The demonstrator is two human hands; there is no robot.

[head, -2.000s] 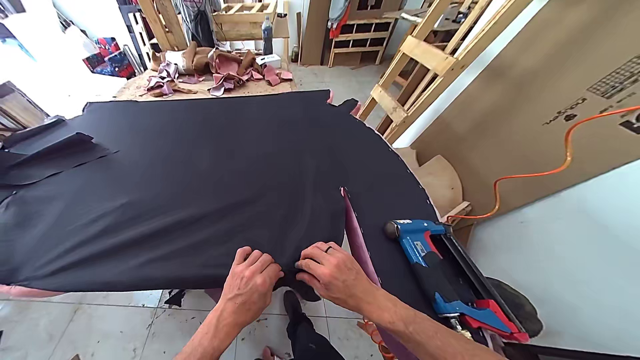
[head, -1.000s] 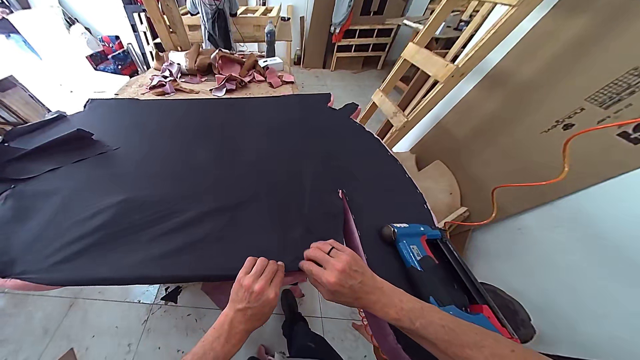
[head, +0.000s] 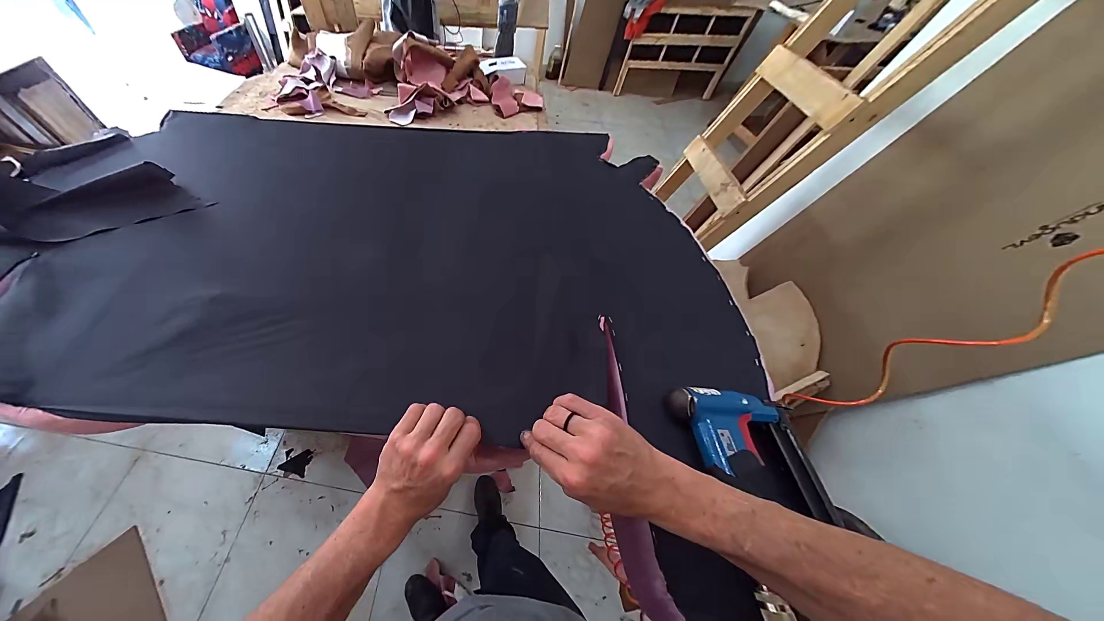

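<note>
Black fabric (head: 414,250) covers a large flat upholstered piece, with pink upholstery fabric (head: 69,420) showing along its near edge. My left hand (head: 424,455) has its fingers curled over the fabric's near edge, gripping it. Close by on the right, my right hand (head: 595,453), with a dark ring, pinches the same edge beside a narrow slit where pink fabric (head: 616,379) shows. Small staples run along the curved right edge and the slit. A blue pneumatic stapler (head: 733,431) lies on the black fabric to the right of my right hand.
An orange air hose (head: 940,341) runs from beside the stapler to the right. Behind the piece, fabric scraps (head: 423,73) lie on a wooden board. A wooden frame (head: 802,95) leans at the right near a large cardboard sheet (head: 931,216). Black folded fabric (head: 95,203) lies at the left.
Both hands stay at the near edge. The fabric flap that hung between them in the oldest frame is now folded up along the edge.
</note>
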